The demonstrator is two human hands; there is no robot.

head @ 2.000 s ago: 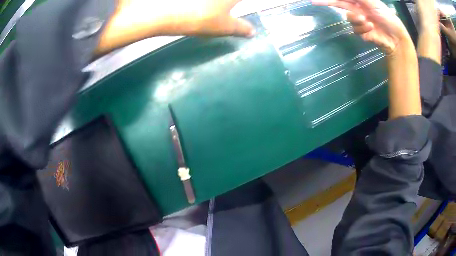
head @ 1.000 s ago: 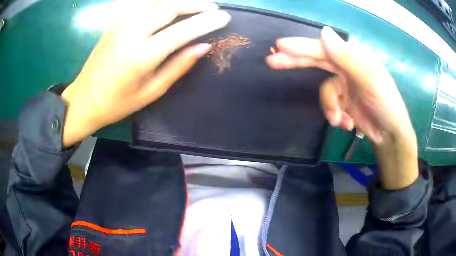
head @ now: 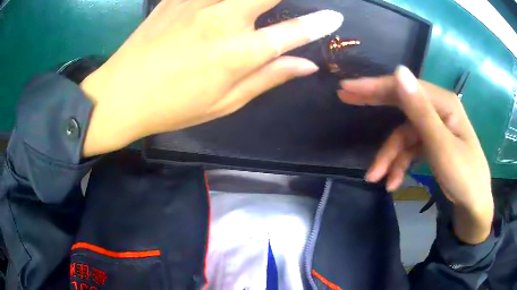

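Observation:
The black work tray [head: 272,130] lies in front of my body. Several small copper coils [head: 343,44] lie in its upper part, some in a short row, with more loose ones just below. My left hand [head: 198,73] reaches over the tray from the left, palm down, fingers apart beside the coils, and partly hides more coils under the index finger. That finger has a white covering. My right hand [head: 436,124] is over the tray's right side, fingers apart, nothing seen in it. It is slightly blurred.
The green bench surface [head: 51,39] lies around the tray. The dark tip of the tweezers [head: 462,84] shows to the right of the tray. The edge of a clear blister tray [head: 510,139] is at the far right.
The tray and both hands sit further right in view. The tangled coil pile is now partly hidden by my left hand, with some coils separate beside it. My right hand's fingers have spread.

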